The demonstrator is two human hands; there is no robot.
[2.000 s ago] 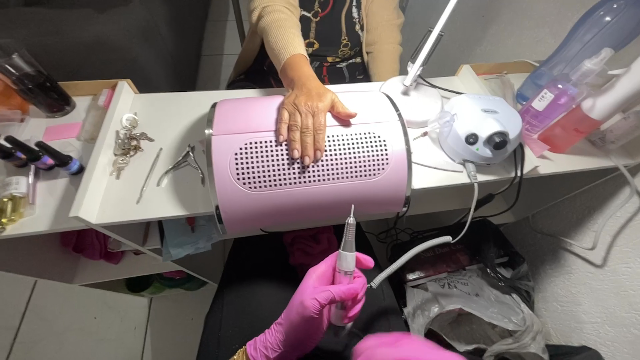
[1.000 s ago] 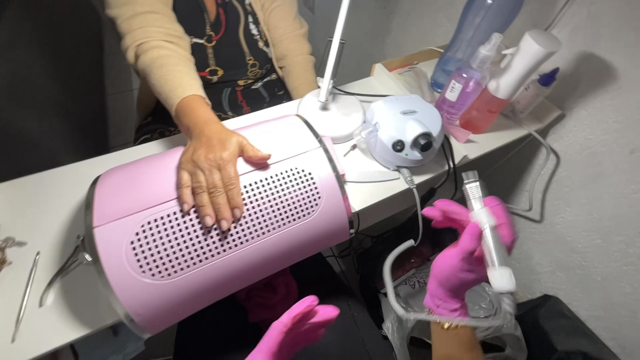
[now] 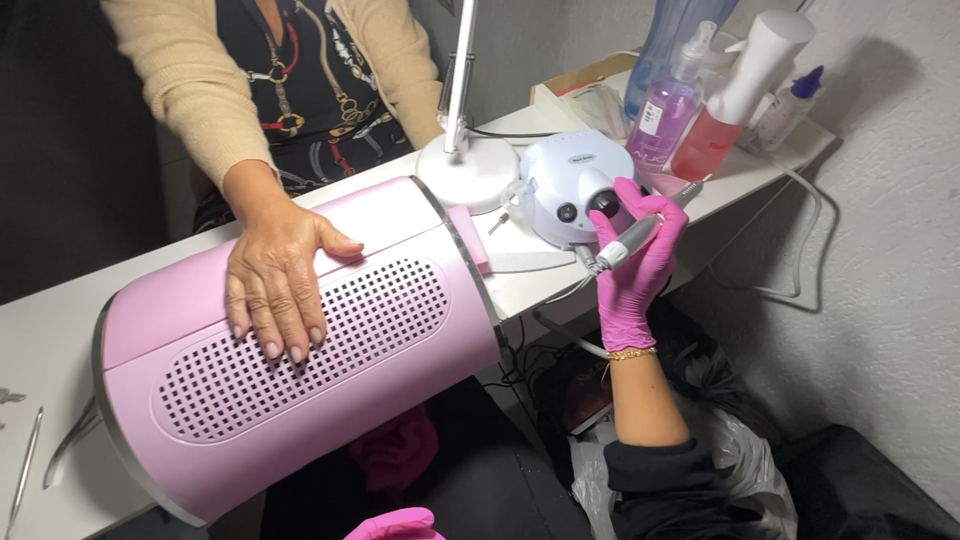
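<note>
My right hand [image 3: 637, 262], in a pink glove, holds the grey and white nail drill handpiece [image 3: 634, 240], its tip pointing up and right. Thumb and a finger of that hand are at the black dial [image 3: 604, 203] of the white nail drill control unit [image 3: 574, 169], where a small green light shows. At the bottom edge only part of my gloved left hand [image 3: 397, 525] is visible; whether it holds anything is hidden. Another person's bare hand [image 3: 277, 277] lies flat on the pink nail dust collector [image 3: 300, 420], over its perforated grille.
Behind the drill unit stand a purple spray bottle [image 3: 666, 112] and a white-topped bottle of red liquid [image 3: 705, 142]. A lamp base [image 3: 469, 169], a nail file [image 3: 532, 262] and a small drill bit [image 3: 498, 223] are beside the unit. A metal tool [image 3: 26, 469] lies at left.
My right hand, holding the handpiece, has moved from beside the table to the drill unit's dial. My left hand is now mostly out of view. The other person's hand stays on the dust collector.
</note>
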